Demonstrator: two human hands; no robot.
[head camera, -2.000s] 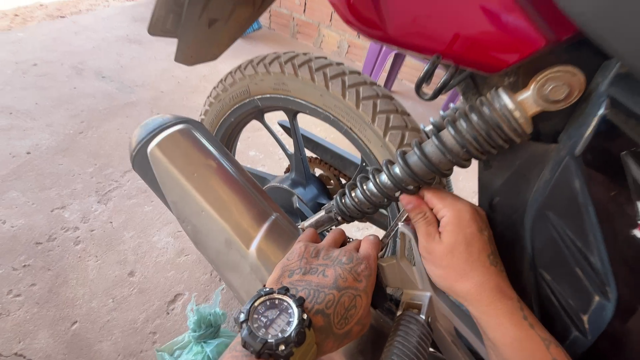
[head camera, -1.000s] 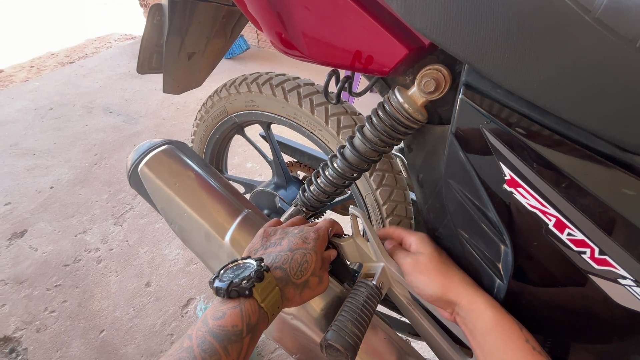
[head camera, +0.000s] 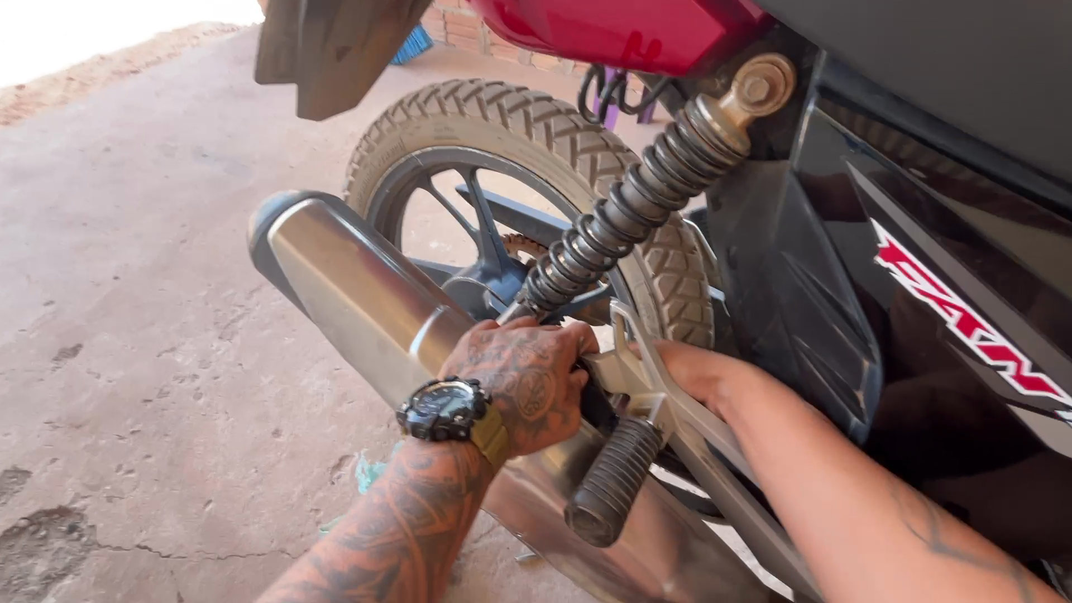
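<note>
My left hand (head camera: 528, 381), with a watch (head camera: 444, 409) at its wrist, is curled at the lower end of the motorcycle's rear shock absorber (head camera: 628, 213), over the inner side of the exhaust muffler (head camera: 360, 285). Its fingertips are hidden, so what they hold cannot be told. My right hand (head camera: 682, 368) reaches behind the metal footpeg bracket (head camera: 657, 394), toward the rear wheel; its fingers are mostly out of sight. A rubber-covered footpeg (head camera: 615, 481) sticks out below both hands. Behind the shock stands the rear tire (head camera: 502, 113).
The black side panel (head camera: 938, 335) rises close to my right forearm. A red body panel (head camera: 620, 33) and the rear mudguard (head camera: 335, 50) overhang the wheel. Blue bristles (head camera: 410, 46) and a brick wall (head camera: 469, 32) are at the back; a greenish plastic piece (head camera: 368, 473) lies on the concrete floor.
My right hand has moved from beside the bracket to behind it, deeper toward the wheel. Two seconds ago it held a thin metal tool near the shock's lower end. My left hand stays near that end.
</note>
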